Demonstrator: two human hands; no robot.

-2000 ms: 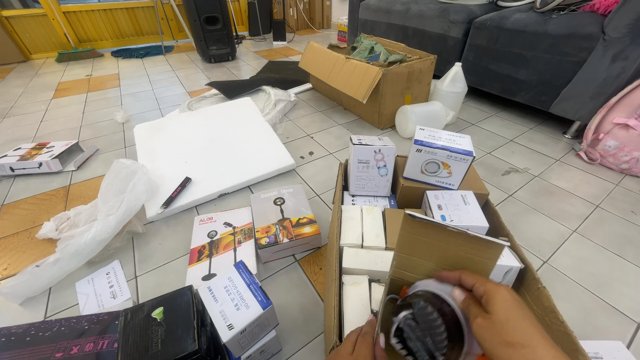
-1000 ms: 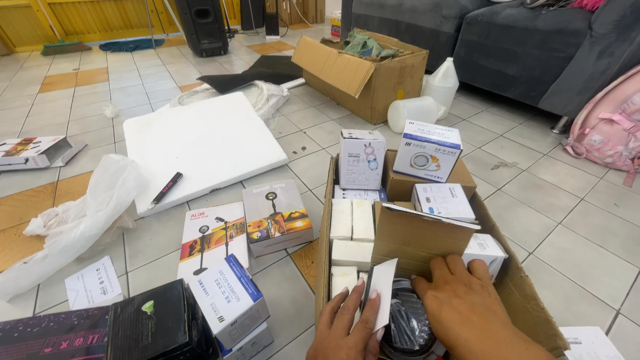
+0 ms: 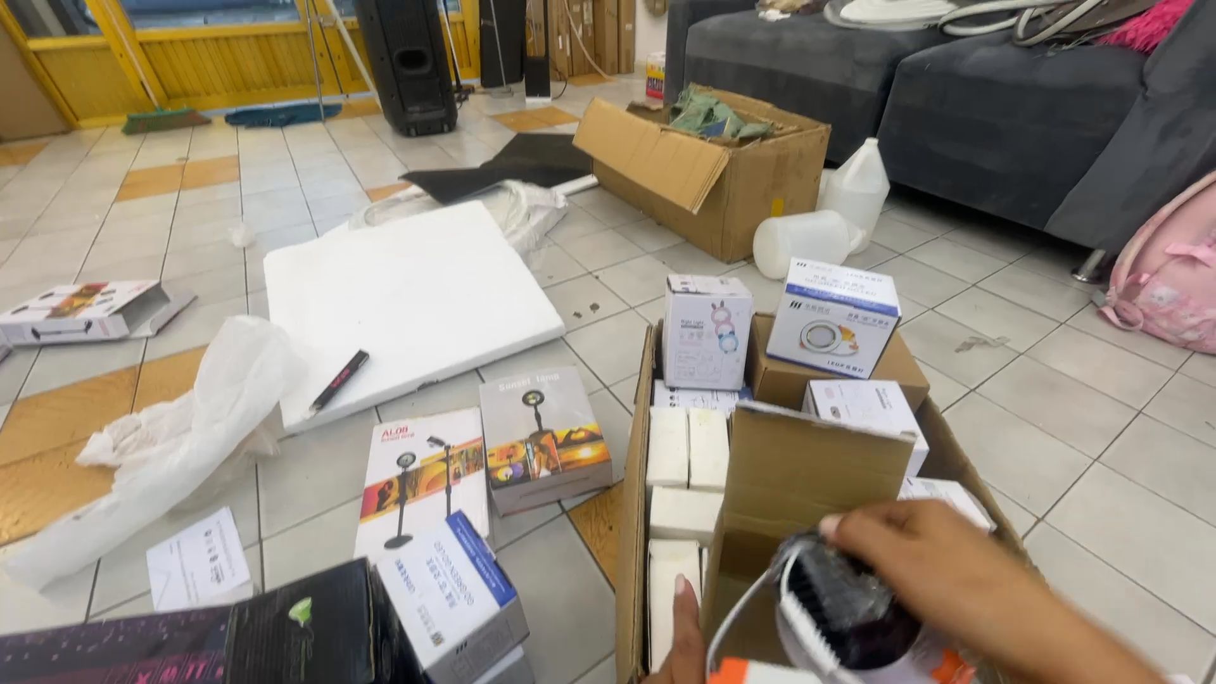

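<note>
A round lamp-like item (image 3: pixel 841 608), dark and ribbed on top with a white rim and a white cable, sits at the opened flap (image 3: pixel 807 465) of a small cardboard box. My right hand (image 3: pixel 936 560) grips its dark top from the right. My left hand (image 3: pixel 686 636) is mostly cut off at the bottom edge, one finger pointing up beside the small white boxes (image 3: pixel 686 513); what it holds cannot be told. An orange and white piece (image 3: pixel 760 671) shows between the hands. All this is over a large open carton (image 3: pixel 635 570), which also holds a night light box (image 3: pixel 706 332) and an LED lamp box (image 3: pixel 833 318).
Sunset lamp boxes (image 3: pixel 546 442) and a blue-white box (image 3: pixel 451 598) stand left of the carton. A black box (image 3: pixel 304 627) is at lower left. Farther off are a white foam sheet (image 3: pixel 408 304) with a marker (image 3: pixel 339 380), plastic jugs (image 3: pixel 803 242), another carton (image 3: pixel 760 190) and a sofa (image 3: pixel 997 123).
The round item, low in the box with both hands around it a second ago, is now raised, with its white rim and cable showing. My left hand has moved down toward the bottom edge.
</note>
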